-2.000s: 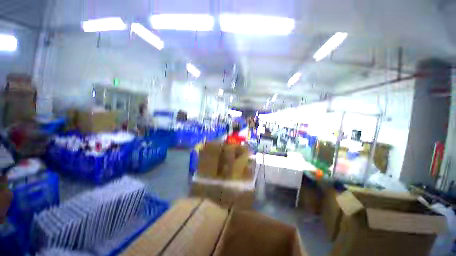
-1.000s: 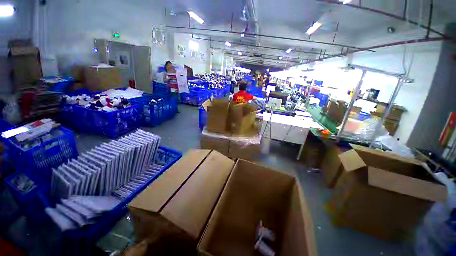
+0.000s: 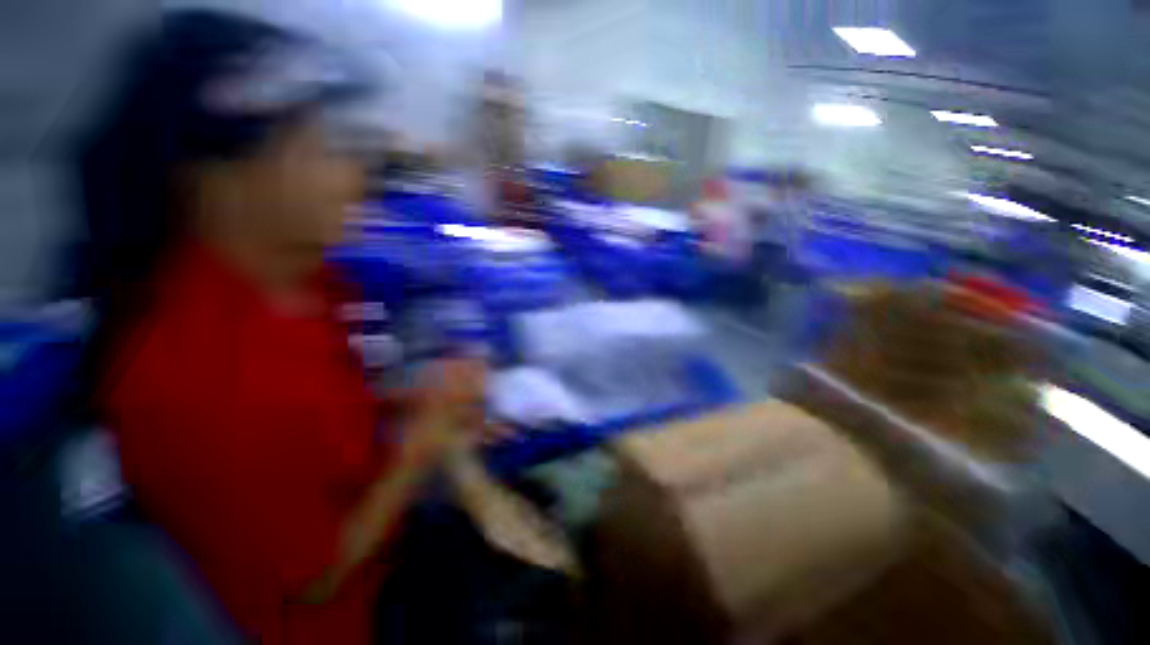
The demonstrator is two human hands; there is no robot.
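The frame is strongly blurred. Neither of my hands can be made out. A large brown shipping carton (image 3: 795, 504) lies nearest in front of me, right of centre at the bottom, its pale top flaps showing. A blue crate (image 3: 713, 382) stands behind it, with blurred white pieces (image 3: 612, 340) in it. What is inside the carton cannot be told.
A person in a red top (image 3: 252, 441) stands close on my left, hands together in front. Another person (image 3: 725, 221) is farther back. Blue crates with white goods (image 3: 631, 233) stand behind. More brown cartons (image 3: 933, 359) are at the right.
The view has swung left and blurred. The person in red has come into view at the left, and the cartons and white pieces have shifted right in the picture.
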